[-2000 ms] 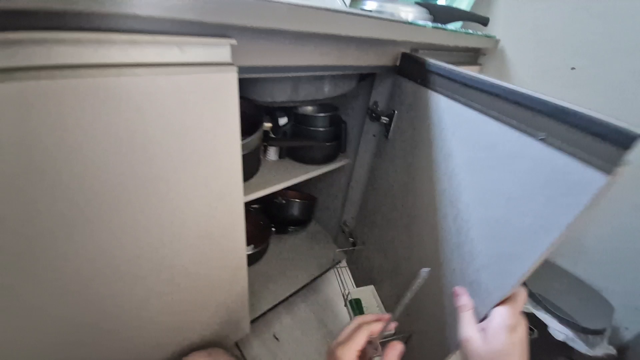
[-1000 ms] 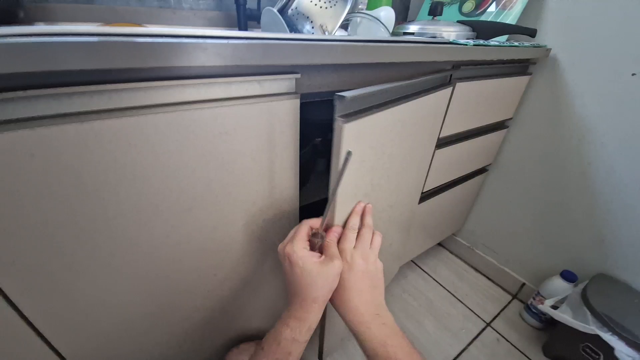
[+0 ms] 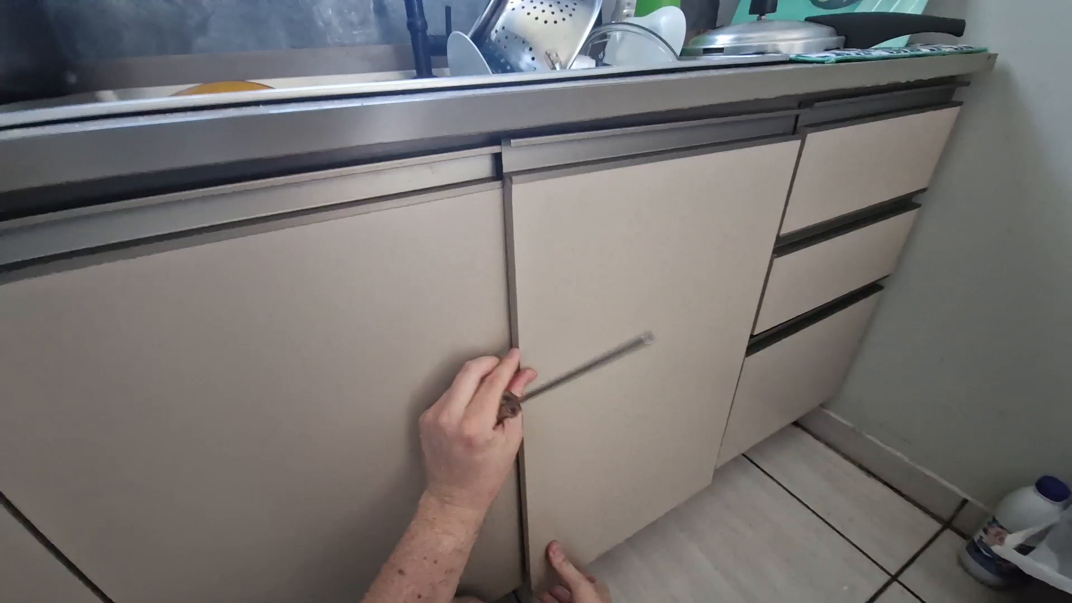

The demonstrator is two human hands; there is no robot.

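My left hand (image 3: 473,419) holds a screwdriver (image 3: 586,367) by its handle, most of which the fingers hide; the long metal shaft points right and up across the cabinet door (image 3: 653,251). The fingertips of that hand rest at the gap between this door and the wider left door (image 3: 251,402). My right hand (image 3: 574,582) is at the bottom edge of the view, by the lower left edge of the right door, with its thumb up and the rest mostly cut off. The right door lies nearly flush with its neighbour.
Three drawers (image 3: 871,167) are right of the doors. Above, the metal countertop (image 3: 335,126) bears a perforated metal colander (image 3: 544,33) and a lidded pan (image 3: 762,38). A white bottle with a blue cap (image 3: 1017,528) stands on the tiled floor near the wall.
The right cabinet door has gone from wide open, with pots showing inside, to nearly closed. My hands, together one second ago, are now apart, the right one lower. The screwdriver shaft has tilted to the right.
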